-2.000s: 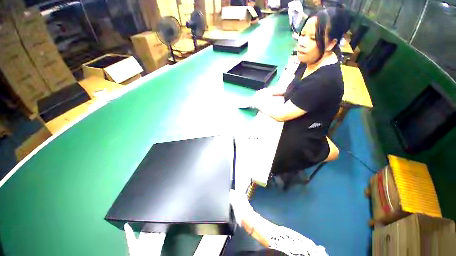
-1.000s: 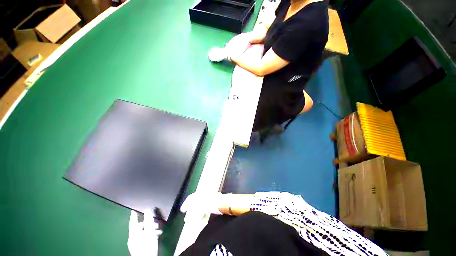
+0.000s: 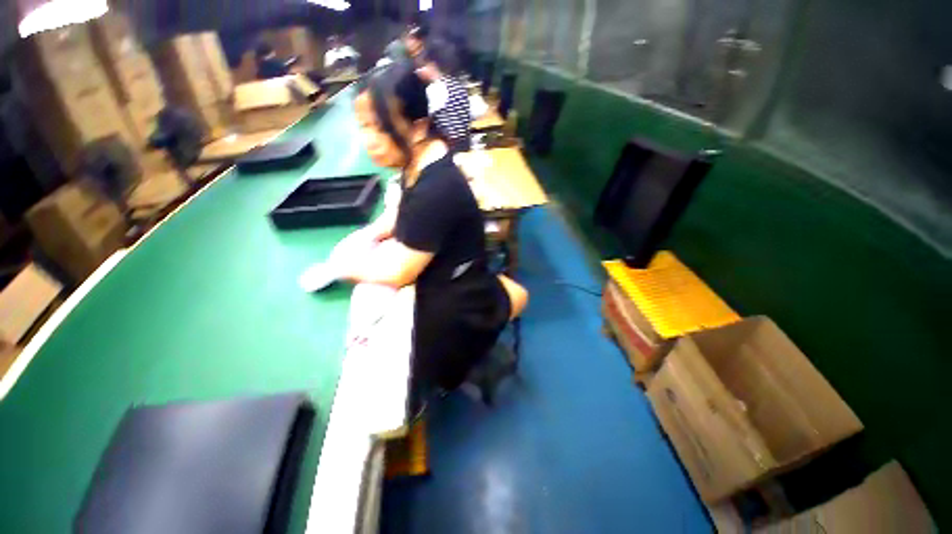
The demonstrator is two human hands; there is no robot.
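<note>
A black housing (image 3: 193, 469) lies smooth face up on the green belt (image 3: 209, 334) at the lower left, cut off by the bottom edge of the picture. Neither of my hands is in the picture, so any contact with the housing is hidden. Another black housing (image 3: 326, 200) lies open side up farther along the belt, beside a seated coworker, and a further dark one (image 3: 276, 155) lies beyond it.
A seated person in black (image 3: 451, 235) leans on the belt's pale edge (image 3: 378, 344). At right, an open carton (image 3: 720, 417) and a yellow ridged sheet (image 3: 668, 295) on a box stand by the green wall; a black housing (image 3: 649, 198) leans there. Cartons and fans line the left.
The view has lifted and turned right. The near housing now shows lower in the picture and is cut off. Both gloved hands, seen at it before, have left the picture.
</note>
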